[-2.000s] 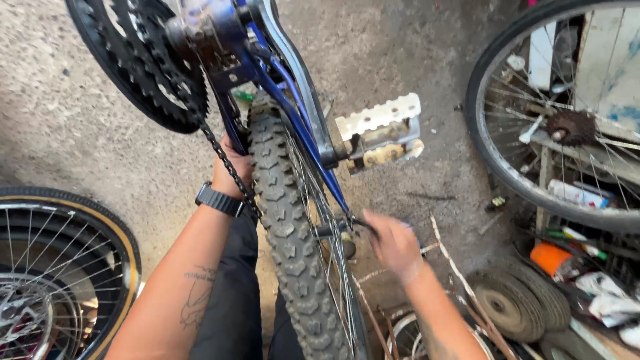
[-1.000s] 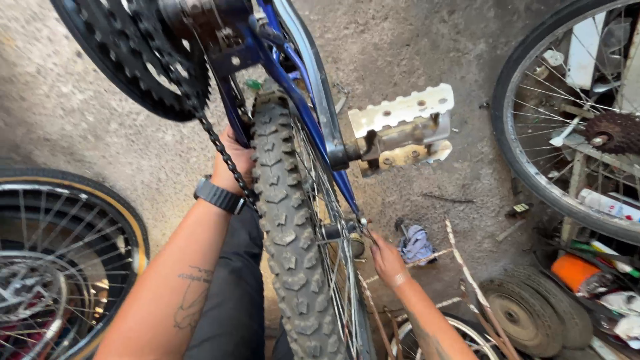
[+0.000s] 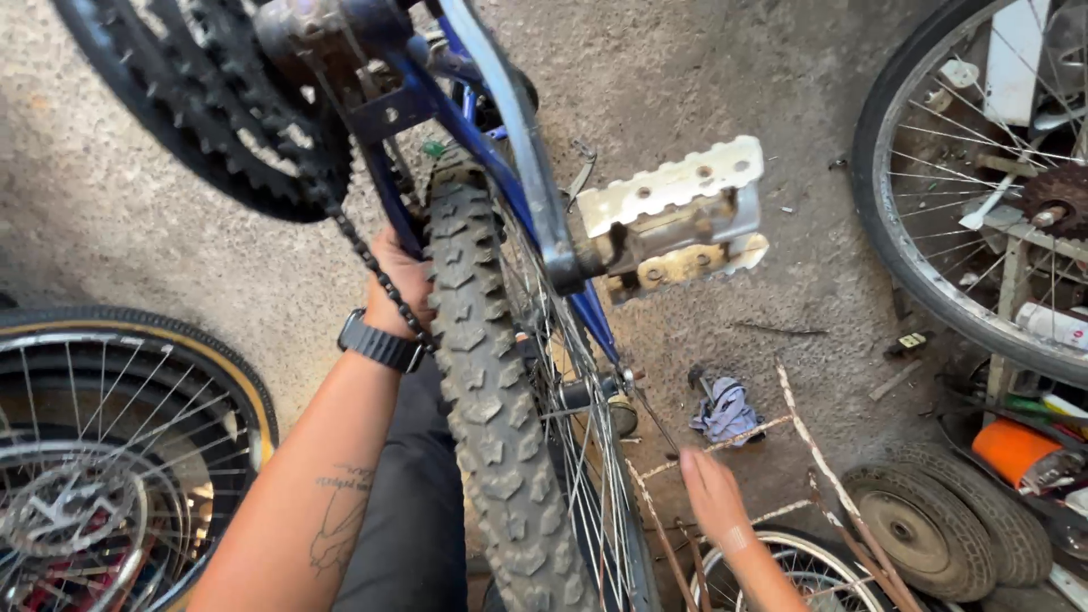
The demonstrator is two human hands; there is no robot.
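Observation:
A knobby bicycle tire (image 3: 501, 408) runs down the middle of the head view, under a blue bicycle frame (image 3: 484, 153). My left hand (image 3: 404, 285), with a watch on its wrist, is behind the chain (image 3: 374, 263) at the tire's left side; its fingertips are hidden by the tire and frame. My right hand (image 3: 710, 484) is closed on the end of a thin metal wrench (image 3: 656, 416), whose other end meets the wheel's axle nut (image 3: 627, 378). Above are the chainrings (image 3: 229, 110), a crank arm (image 3: 531, 144) and a worn metal pedal (image 3: 680, 217).
Wheels (image 3: 127, 340) lie at the lower left. Another wheel with a rusty sprocket (image 3: 1054, 200) stands at the right. A rusty metal rack (image 3: 816, 450), a crumpled cloth (image 3: 727, 410), small wheels (image 3: 918, 527) and an orange container (image 3: 1016, 450) are at the lower right.
My right hand has moved away from the axle, down and to the right, and the wrench now shows between them. My left hand stays beside the tire.

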